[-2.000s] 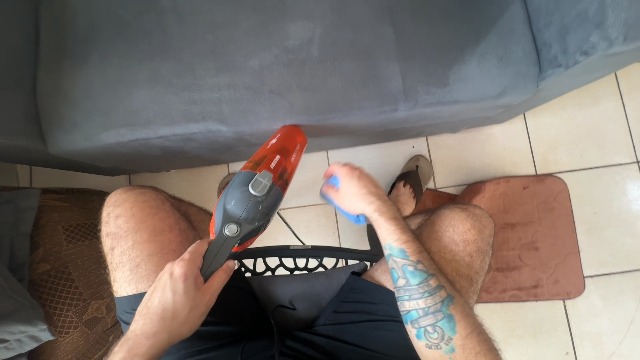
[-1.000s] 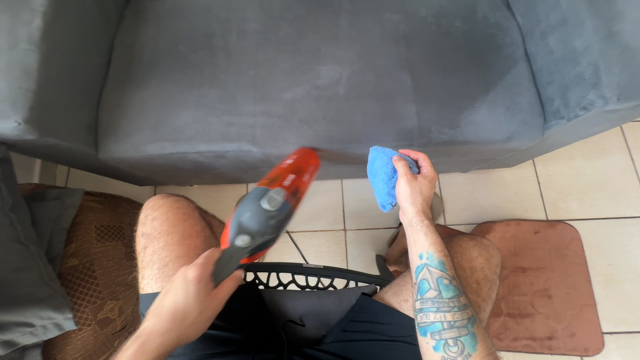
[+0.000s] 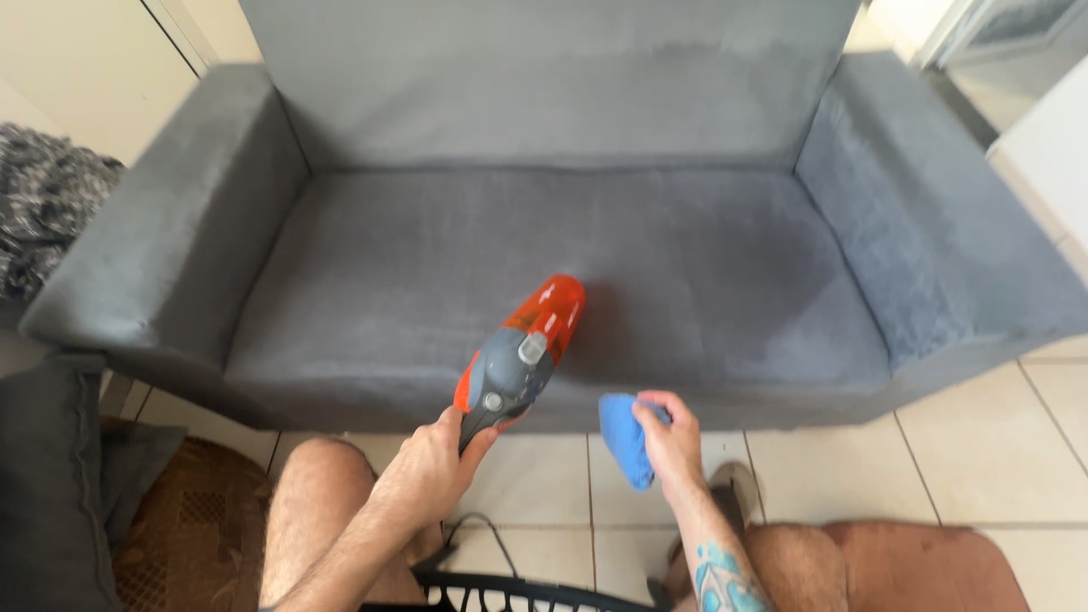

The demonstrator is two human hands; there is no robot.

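Observation:
My left hand (image 3: 438, 463) grips the dark handle of an orange and grey handheld vacuum cleaner (image 3: 518, 365). The vacuum's translucent orange nozzle points up and away, over the front part of the seat of a grey fabric sofa (image 3: 476, 229); whether it touches the fabric I cannot tell. My right hand (image 3: 671, 438) holds a folded blue cloth (image 3: 626, 438) just in front of the sofa's lower front edge, to the right of the vacuum. A darker patch lies on the right part of the seat.
Grey cushions (image 3: 51, 493) and a brown patterned cushion (image 3: 200, 518) are at the lower left. A fuzzy grey textile (image 3: 51, 200) lies beyond the left armrest. A brown mat (image 3: 922, 565) is on the tiled floor at the lower right. A dark cord (image 3: 489, 523) runs between my legs.
The view has tilted up to show the whole sofa. The vacuum, still in my left hand, has its nozzle over the seat now. My right hand still holds the blue cloth.

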